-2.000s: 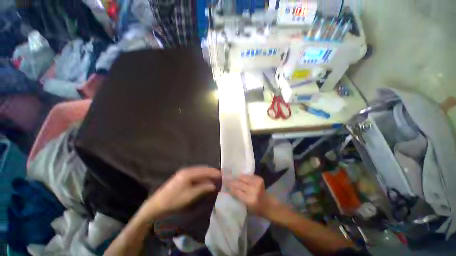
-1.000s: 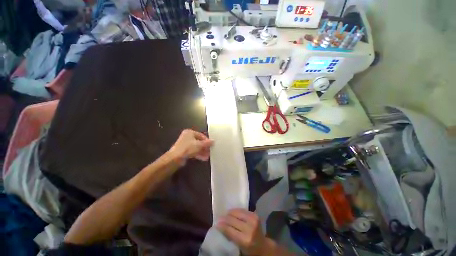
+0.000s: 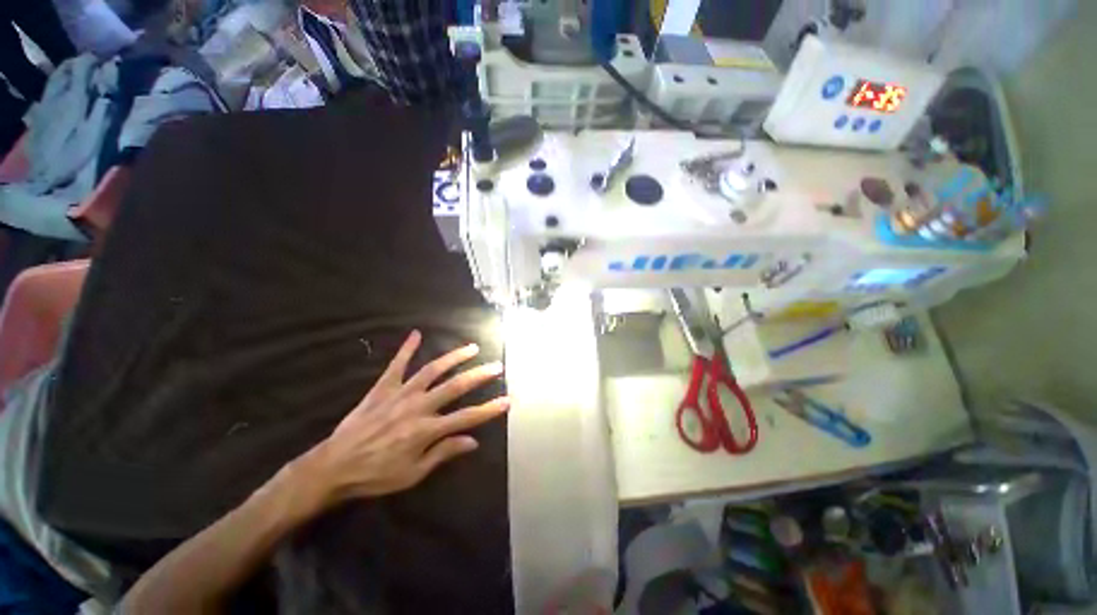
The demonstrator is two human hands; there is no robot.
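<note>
The dark brown fabric panel [image 3: 241, 264] lies spread left of the needle, with slight creases running toward it. The off-white band [image 3: 556, 469] lies along its right edge and runs from the lit needle area [image 3: 529, 294] down past the bottom of the picture. My left hand [image 3: 403, 427] lies flat on the brown panel beside the band, fingers spread, fingertips near the band's edge, gripping nothing. My right hand is not clearly seen; only a small blurred skin-toned patch shows on the band at the bottom edge.
The white sewing machine [image 3: 674, 228] stands ahead. Red-handled scissors [image 3: 718, 408] and blue snips [image 3: 830, 418] lie on the white table [image 3: 650, 463] right of the band. A side basket with spools and an orange packet [image 3: 842, 591] is at lower right. A pink basket [image 3: 46, 315] stands at left.
My left hand has opened from a pinch at the band's edge and now lies flat on the panel. My right hand has dropped almost out of view. The view has moved closer to the machine.
</note>
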